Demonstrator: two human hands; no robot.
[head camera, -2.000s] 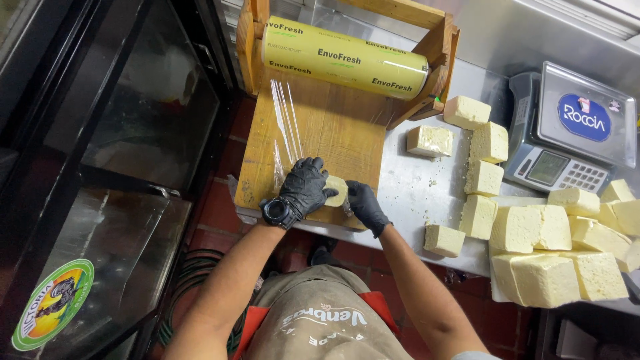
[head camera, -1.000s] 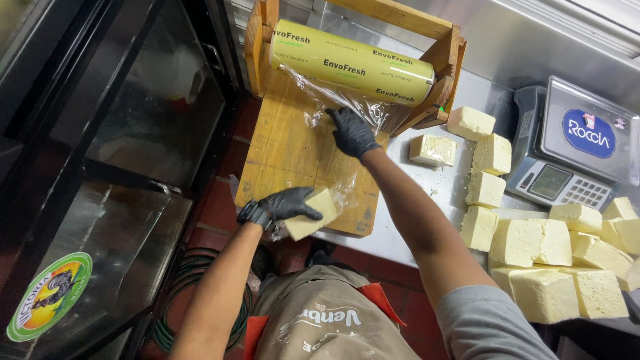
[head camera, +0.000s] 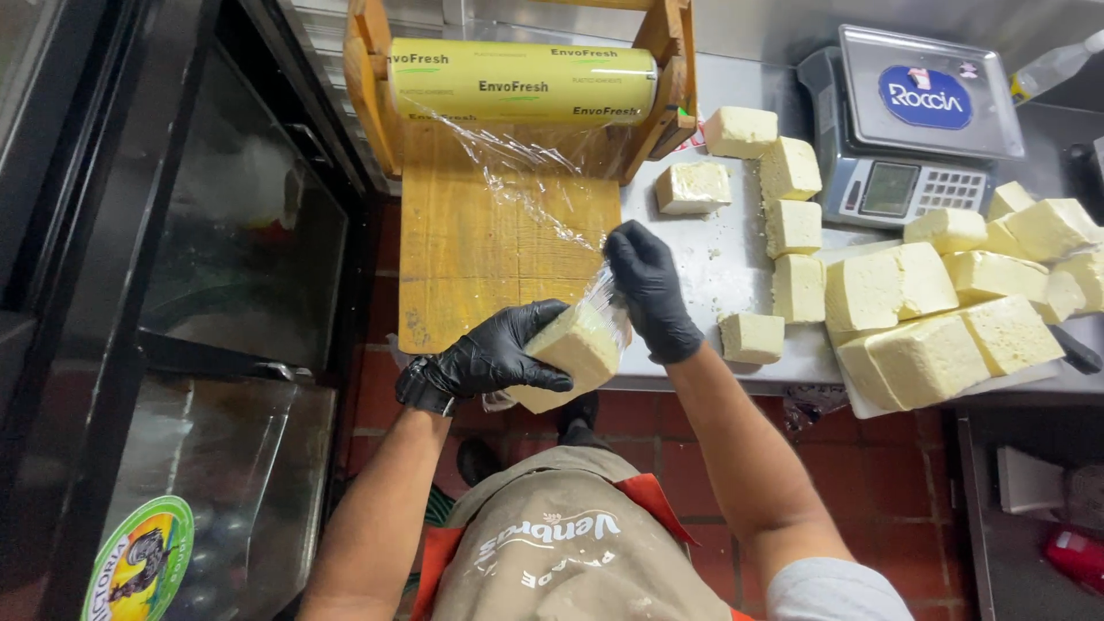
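Note:
My left hand (head camera: 500, 349), in a black glove, holds a block of white cheese (head camera: 580, 345) above the near edge of a wooden board (head camera: 509, 250). Clear plastic film (head camera: 526, 185) runs from the yellow film roll (head camera: 522, 84) toward the block. My right hand (head camera: 649, 289), also gloved, grips the bunched end of the film just right of the block. A film-wrapped cheese block (head camera: 693, 188) lies on the metal table right of the board.
Cut cheese blocks (head camera: 795, 226) stand in a column on the metal table (head camera: 720, 250). Larger cheese pieces (head camera: 927, 358) are piled at the right, below a digital scale (head camera: 906, 155). A knife handle (head camera: 1075, 349) lies beside the pile. A glass-fronted black cabinet (head camera: 246, 216) stands at the left.
My right hand has come back from near the roll, drawing film down to the block. My left hand has lifted the cheese block off the board and turned it.

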